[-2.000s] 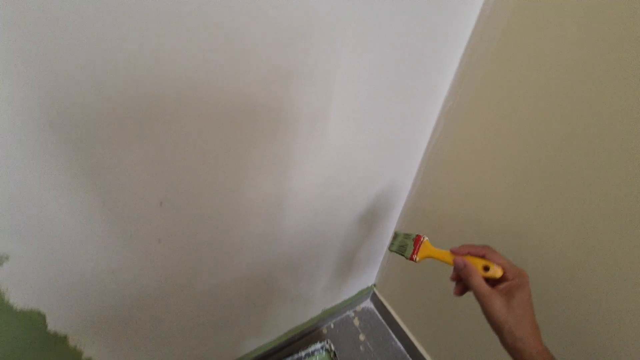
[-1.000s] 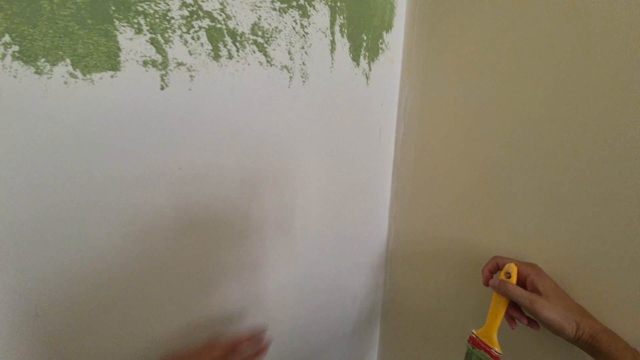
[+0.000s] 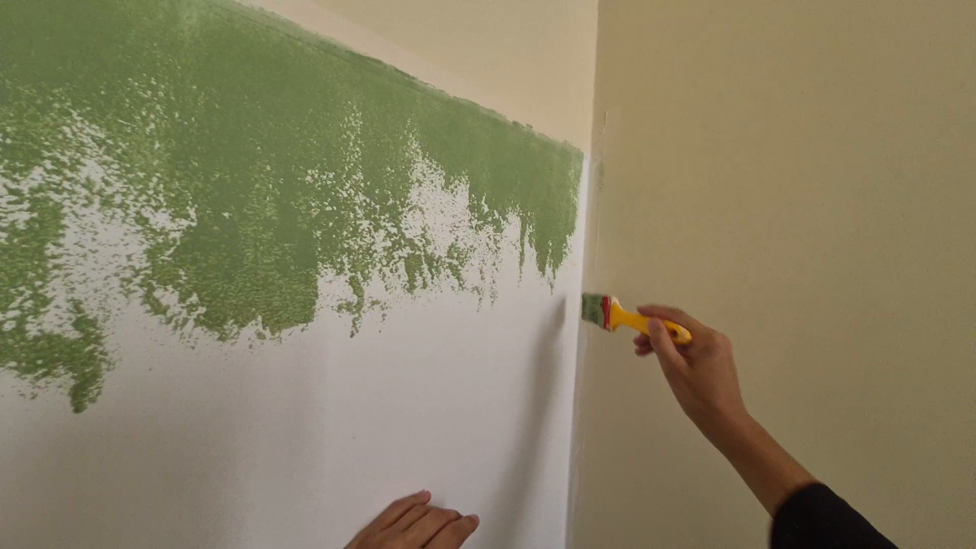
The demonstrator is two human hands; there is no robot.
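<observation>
My right hand [image 3: 690, 358] grips the yellow handle of a paintbrush [image 3: 629, 319] between thumb and fingers. Green paint covers the bristles, which point left at the corner where the two walls meet. Whether they touch the wall, I cannot tell. Low in the view, my left hand [image 3: 418, 524] is in front of the white wall with nothing visible in it, its fingers somewhat spread. Above, a band of green paint [image 3: 255, 198] with a ragged lower edge runs across the white wall [image 3: 427, 396] and reaches almost to the corner.
A beige wall [image 3: 823, 191] fills the right side, with a thin line of what may be clear tape [image 3: 601, 171] along the corner. Over the green band, the left wall is beige too [image 3: 488, 46]. Shadows fall on its white part.
The view has swung up from the floor to the green band. My right hand has raised the brush from hanging bristles-down to the wall corner. My left hand has come more plainly into view.
</observation>
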